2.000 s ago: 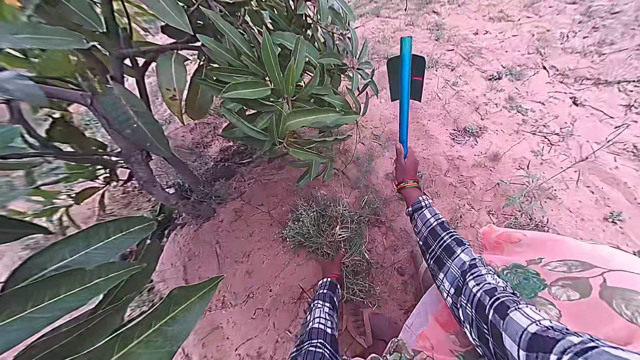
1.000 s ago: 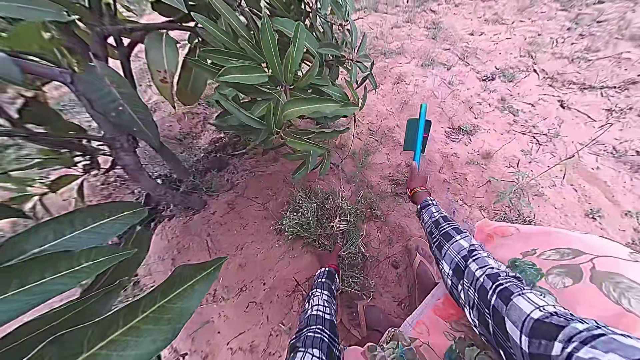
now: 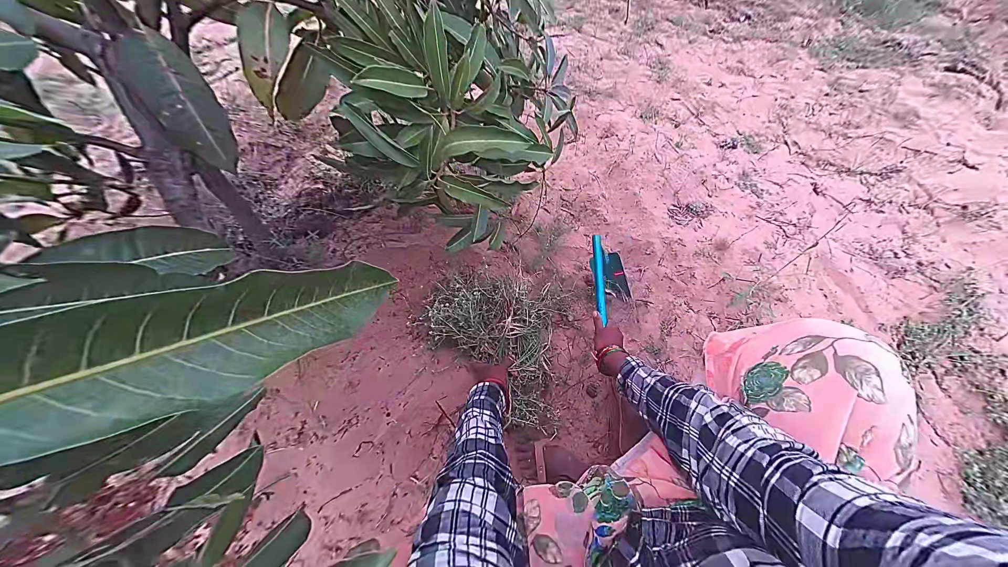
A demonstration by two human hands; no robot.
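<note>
My right hand [image 3: 608,337] grips the blue handle of a hoe [image 3: 600,279], whose dark blade lies at the ground to the right of the handle. My left hand [image 3: 490,373] is at the lower edge of a heap of pulled grass and weeds [image 3: 492,315]; its fingers are partly hidden by the stalks, so its grip cannot be made out. Both arms wear checked sleeves, with bands at the wrists. Sandy reddish soil [image 3: 362,441] lies around the heap.
A leafy shrub or young tree [image 3: 449,118] stands at the upper left, its trunk [image 3: 169,173] beyond large near leaves [image 3: 197,346]. Pink floral cloth [image 3: 819,394] covers my lap. A foot [image 3: 551,461] is below the heap. Small weeds [image 3: 945,323] grow at the right.
The hoe has come down from a raised position to the ground, and my right hand has moved lower with it. My left hand stays at the grass heap.
</note>
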